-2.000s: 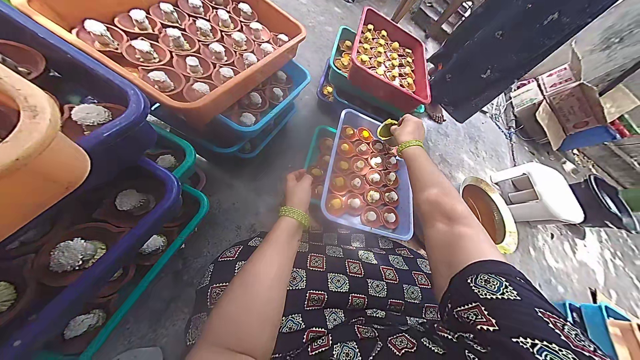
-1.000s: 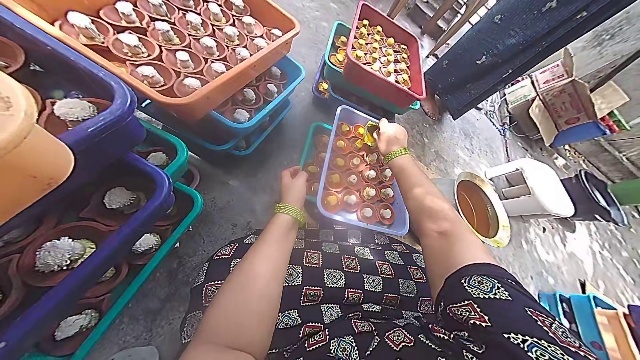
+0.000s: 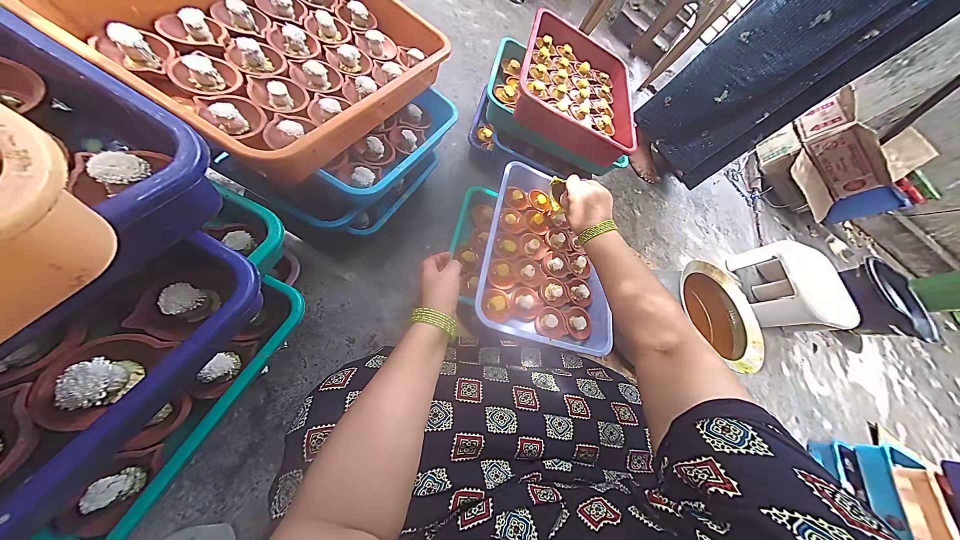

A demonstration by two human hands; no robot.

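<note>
My right hand (image 3: 587, 202) is at the upper right corner of a pale translucent plastic tray (image 3: 547, 343), its fingers around a small yellow-green vessel (image 3: 556, 192). Small clay lamps (image 3: 554, 291) stand in rows in this tray, with pale wicks or tips in them; those at the left and top look yellow to orange. Just left of the tray, above a green tray (image 3: 454, 238) partly under it, is my left hand (image 3: 442, 281). Its fingers are bent, and whether they grip anything is not clear.
Stacked orange (image 3: 315, 154), blue (image 3: 375, 196) and purple (image 3: 196, 161) trays of clay lamps stand at the left. A red tray (image 3: 576, 146) tops another stack ahead, beside a person's foot (image 3: 643, 161). At the right are a round pan of brownish liquid (image 3: 712, 315), a white stool (image 3: 814, 289) and cartons (image 3: 840, 161).
My right hand, with the small vessel, is slightly farther left over the tray than two seconds ago. My left hand has stayed beside the tray's left edge.
</note>
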